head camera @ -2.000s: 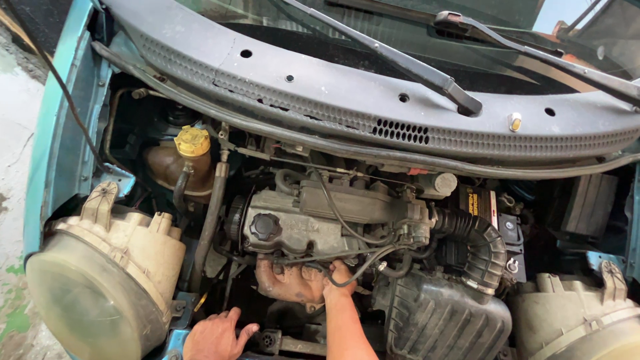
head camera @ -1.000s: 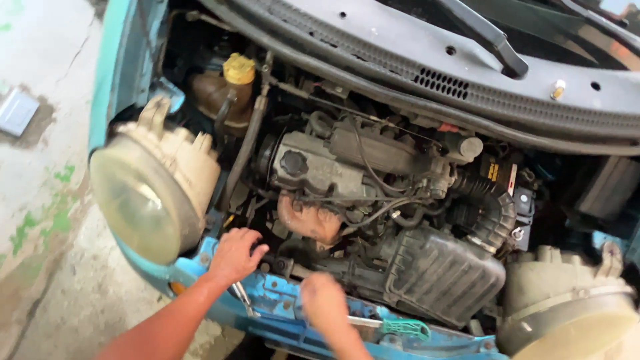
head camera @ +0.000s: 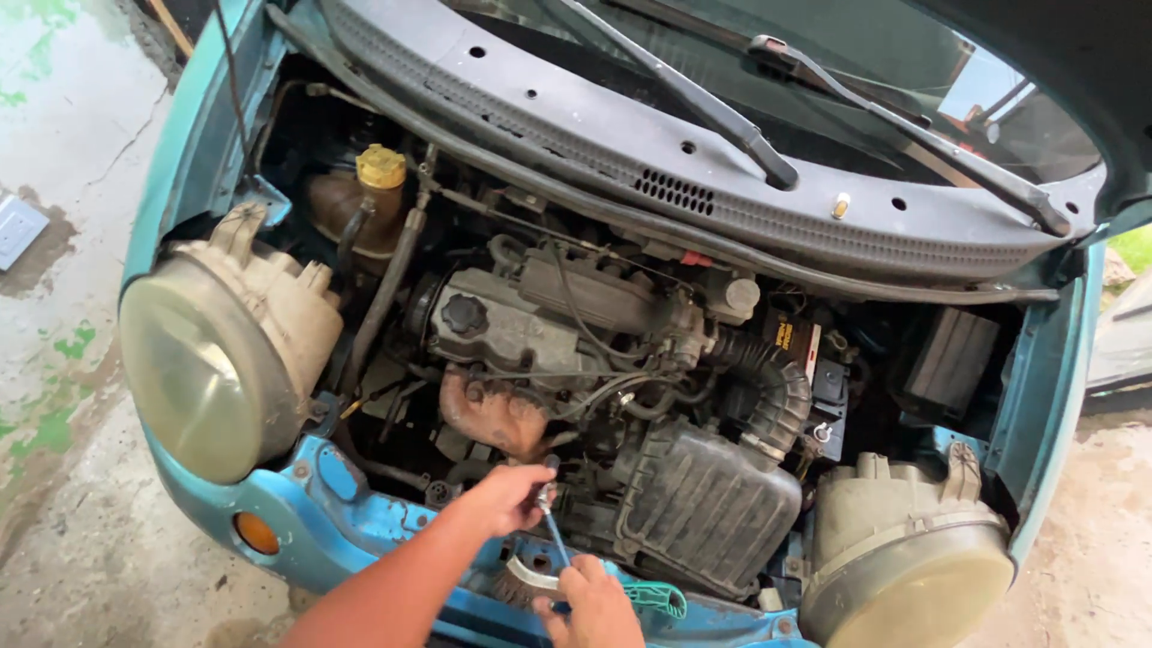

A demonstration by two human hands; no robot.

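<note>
Over the front of the engine bay, my left hand [head camera: 513, 499] grips the head end of a ratchet wrench [head camera: 555, 533], with a dark socket at its tip. My right hand [head camera: 589, 603] holds the same tool lower down, by its handle. Just above my left hand is the rusty exhaust manifold [head camera: 490, 414], below the engine's valve cover [head camera: 513, 333] with its black oil cap [head camera: 463, 314]. A brush [head camera: 531, 580] with a green handle [head camera: 657, 596] lies on the blue front crossmember, partly hidden behind my right hand.
A headlight [head camera: 207, 360] stands at the left and another [head camera: 909, 558] at the right. The black air filter box [head camera: 711, 504] is right of my hands, with the battery [head camera: 828, 405] beyond. A coolant tank [head camera: 360, 207] with a yellow cap sits at the upper left. Wipers cross the windshield.
Two seconds ago one hand was at the exhaust manifold. One second ago the hands were apart over the front crossmember, a metal tool near my left hand; now both are on the ratchet wrench.
</note>
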